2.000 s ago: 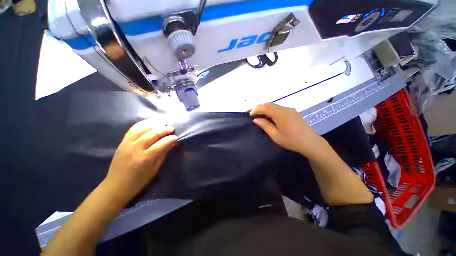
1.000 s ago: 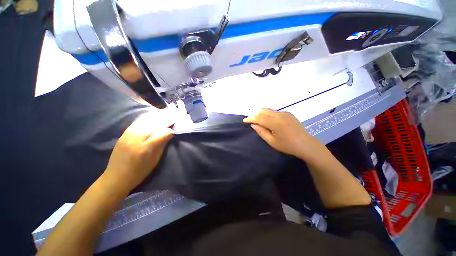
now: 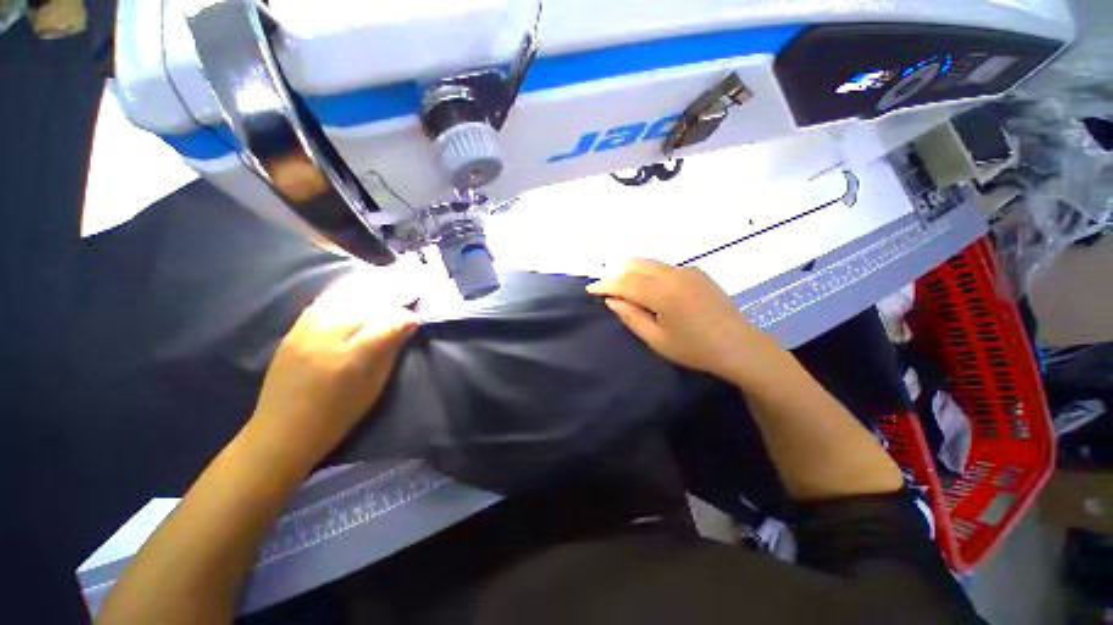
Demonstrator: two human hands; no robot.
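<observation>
A black fabric panel [image 3: 525, 379] lies across the white bed of the sewing machine [image 3: 635, 73] and hangs over the near table edge. My left hand [image 3: 336, 366] presses and pinches the fabric just left of and below the needle area, its fingertips washed out by bright light. My right hand [image 3: 671, 311] pinches the fabric's upper edge to the right of the needle. The edge runs between both hands, below the blue-grey cylinder [image 3: 470, 269] beside the presser foot. The needle tip is hidden by glare and the cylinder.
Black snips [image 3: 647, 172] lie on the bed under the machine arm. A grey ruler strip [image 3: 842, 269] runs along the near table edge. A red slotted basket [image 3: 991, 366] with black and white pieces stands at right. More black cloth [image 3: 73, 366] spreads at left.
Since two seconds ago, the fabric between my hands has bunched into more folds and my right hand sits slightly further left. The machine has shifted slightly in view.
</observation>
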